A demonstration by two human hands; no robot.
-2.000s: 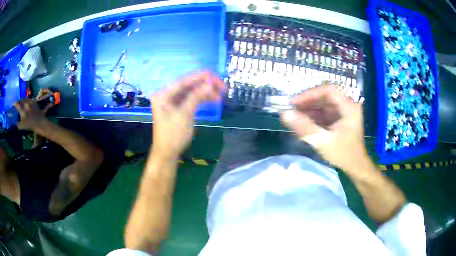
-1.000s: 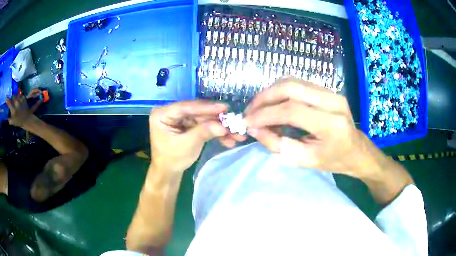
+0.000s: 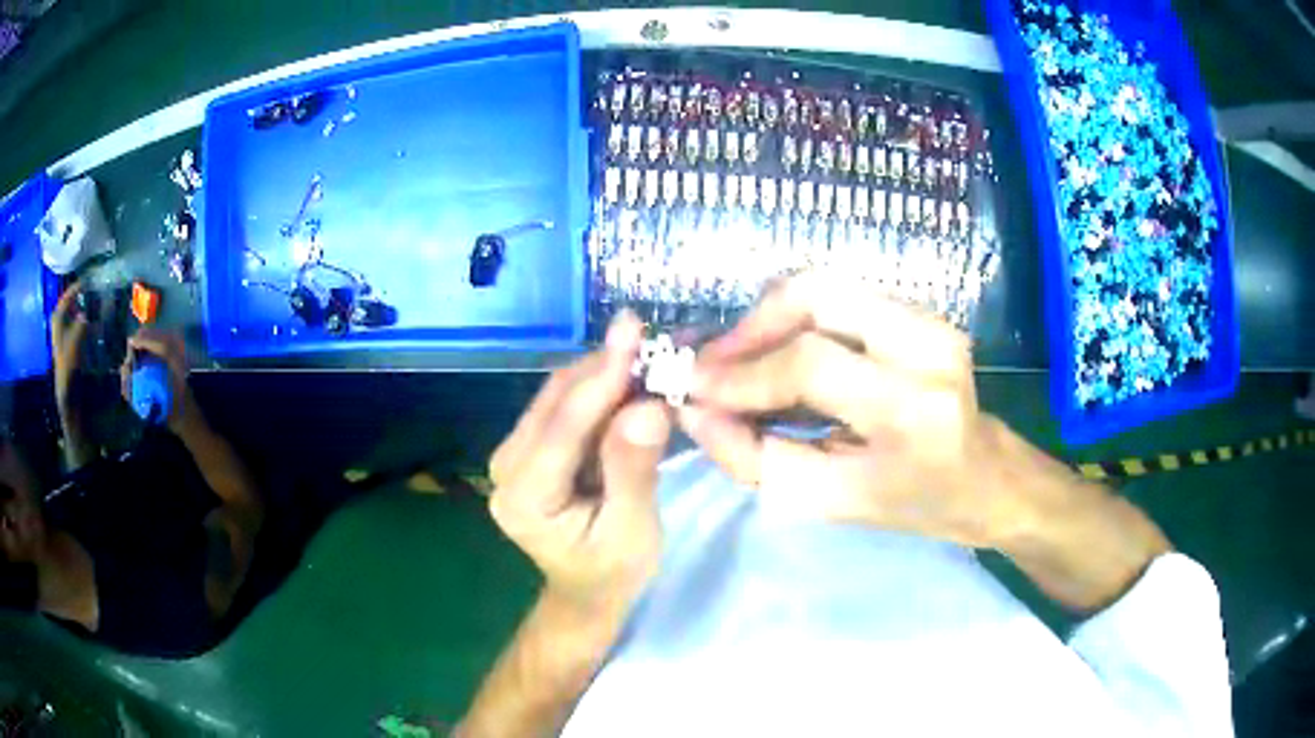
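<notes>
A small whitish piece [image 3: 668,371], blurred, is held between my two hands above the bench's front edge. My right hand [image 3: 851,411] grips its right side with thumb and fingertips. My left hand [image 3: 584,447] has thumb and index fingertips at its left side; the exact contact is blurred. A bit of light blue [image 3: 802,430] shows under my right fingers; I cannot tell what it is. Behind my hands, the clear blister tray [image 3: 790,310] holds rows of silver parts [image 3: 692,188] with reddish wires along the far side.
The blue work tray [image 3: 397,346] at left holds dark wired parts [image 3: 486,260]. The blue parts bin [image 3: 1060,303] at right is heaped with light-blue, white and black pieces. At far left a neighbouring person holds a blue tool [image 3: 150,389] near an orange item [image 3: 144,303] and a whitish bag [image 3: 72,228].
My hands came together around the whitish piece, and my left hand then shifted and tilted. A dark wired part appeared in the work tray. The neighbour now holds a blue tool.
</notes>
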